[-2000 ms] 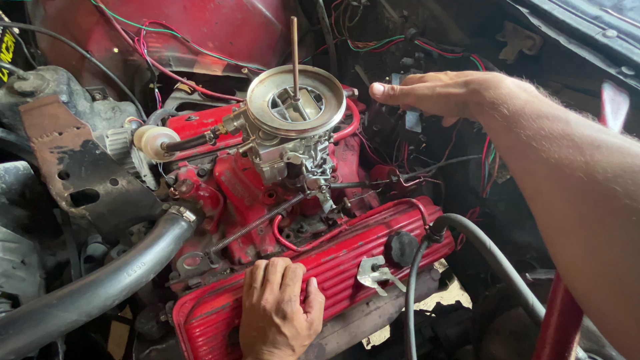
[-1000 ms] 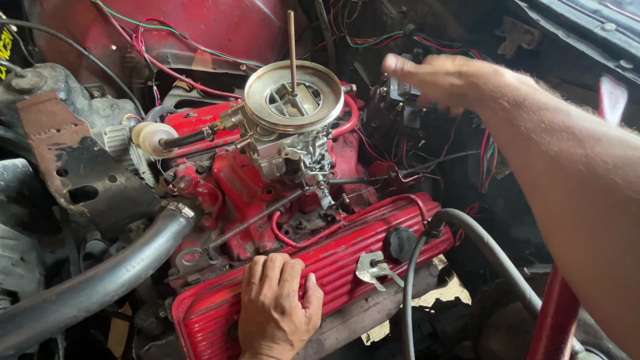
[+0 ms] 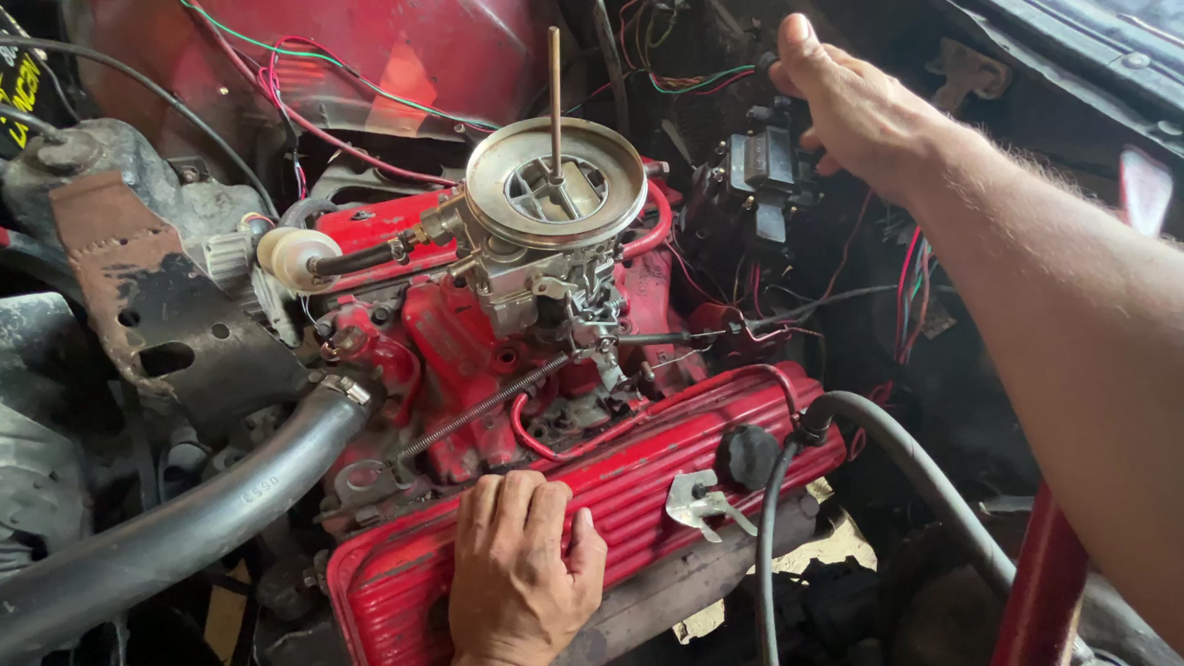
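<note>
My left hand (image 3: 523, 564) rests with curled fingers over the upper edge of the red ribbed valve cover (image 3: 638, 481), gripping nothing loose. My right hand (image 3: 846, 116) is raised at the upper right, above and beside the black distributor (image 3: 763, 176); its thumb points up, and its fingers are partly hidden behind the hand. Whether they touch or hold something there is unclear. Between the hands stands the metal carburetor (image 3: 555, 185), with an upright threaded stud (image 3: 555, 102) at its centre. A coil spring (image 3: 481, 412) runs from its linkage down toward the front of the engine.
A thick black radiator hose (image 3: 203, 509) crosses the lower left, near a rusty metal bracket (image 3: 166, 296). A white plastic fuel filter (image 3: 298, 259) sits left of the carburetor. A grey hose (image 3: 925, 490) curves at right beside a red bar (image 3: 1041, 573). Loose wires (image 3: 694, 83) hang behind.
My right hand has moved upward and turned, from flat with fingers extended to thumb up above the distributor. My left hand stays on the valve cover.
</note>
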